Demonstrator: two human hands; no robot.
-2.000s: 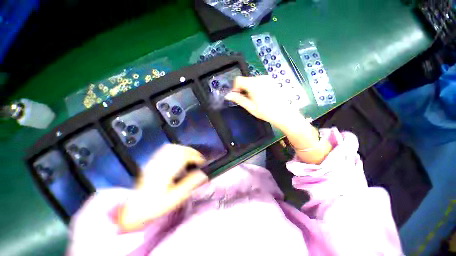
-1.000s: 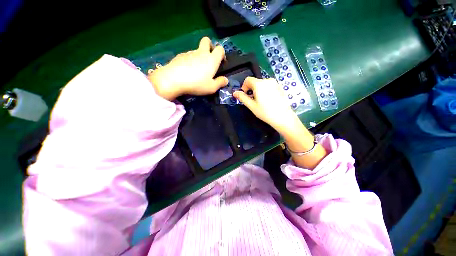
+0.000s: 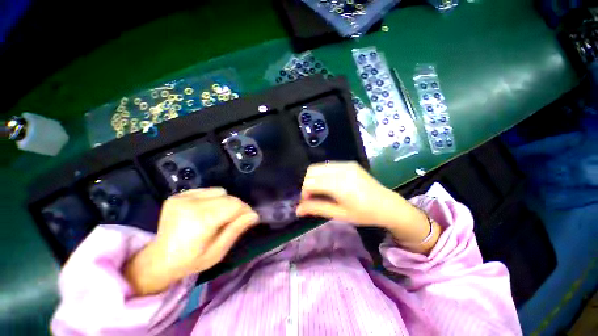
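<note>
A long black phone tray [image 3: 197, 126] with five slots lies on the green mat. Each slot holds a dark phone unit with a cluster of round lenses, such as the rightmost phone unit [image 3: 313, 126]. My left hand [image 3: 197, 230] and my right hand [image 3: 344, 200] are over the tray's near edge. Between their fingertips they hold a small clear film piece [image 3: 279, 211], somewhat blurred, with small round marks on it. It is above the near part of the tray, below the second phone unit from the right.
Loose rings lie on a clear sheet [image 3: 154, 105] behind the tray. A white bottle [image 3: 42, 134] stands at left. Lens-part carrier strips [image 3: 387, 105] and a thin dark tool [image 3: 404, 95] lie at right. A bagged pack [image 3: 354, 16] rests on a black block at the back.
My left hand has come back from behind the tray to its near side. My right hand has moved off the rightmost phone unit toward me. The film piece is now between both hands.
</note>
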